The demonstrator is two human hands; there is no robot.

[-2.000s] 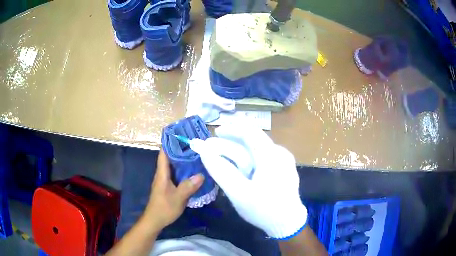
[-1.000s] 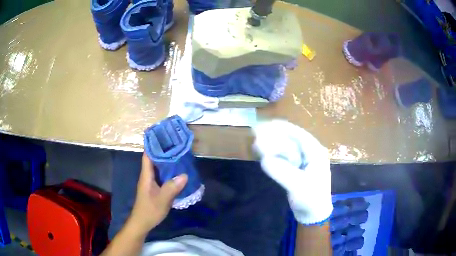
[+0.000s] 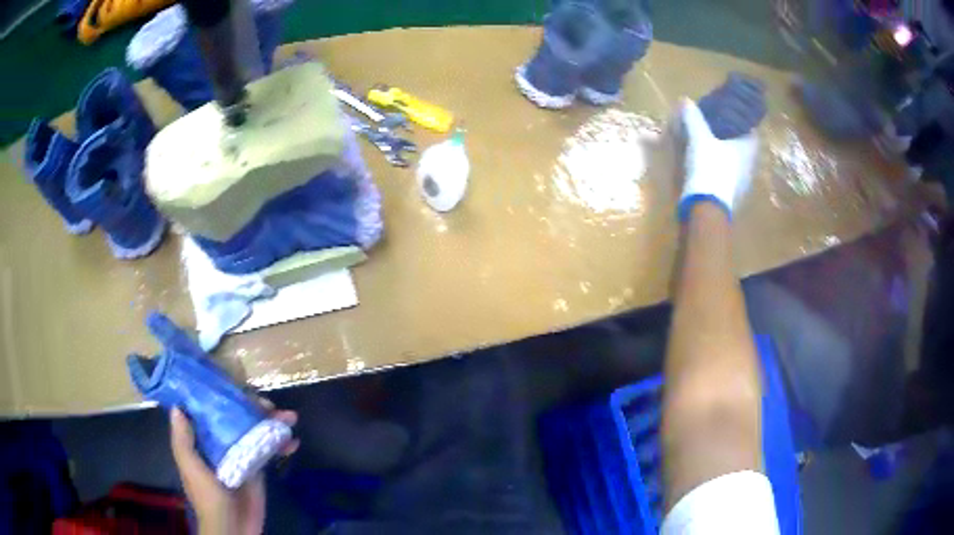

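My left hand [image 3: 225, 475], bare, holds a blue boot [image 3: 209, 402] with a white fluffy edge at the lower left, near the table's front edge. The boot's open end points up and left. My right hand [image 3: 717, 157], in a white glove, is stretched out to the far right of the table, its fingers on a dark blue-grey piece [image 3: 734, 105]. The glue bottle [image 3: 445, 172] stands on the table with its green tip up. The press head [image 3: 251, 146] rests on another blue boot [image 3: 298, 225], above the lower press pad [image 3: 314, 266].
Blue boots [image 3: 110, 183] stand at the left and more [image 3: 586, 52] at the back. Wrenches [image 3: 382, 131] and a yellow-handled tool [image 3: 411, 108] lie beside the press. White cloth [image 3: 225, 303] lies under it. A blue crate [image 3: 638, 418] is below the table, a red stool [image 3: 120, 512] at lower left.
The view has turned right. My right hand has let go of the glue bottle, reached far right and taken hold of a dark piece. My left hand has tilted its boot.
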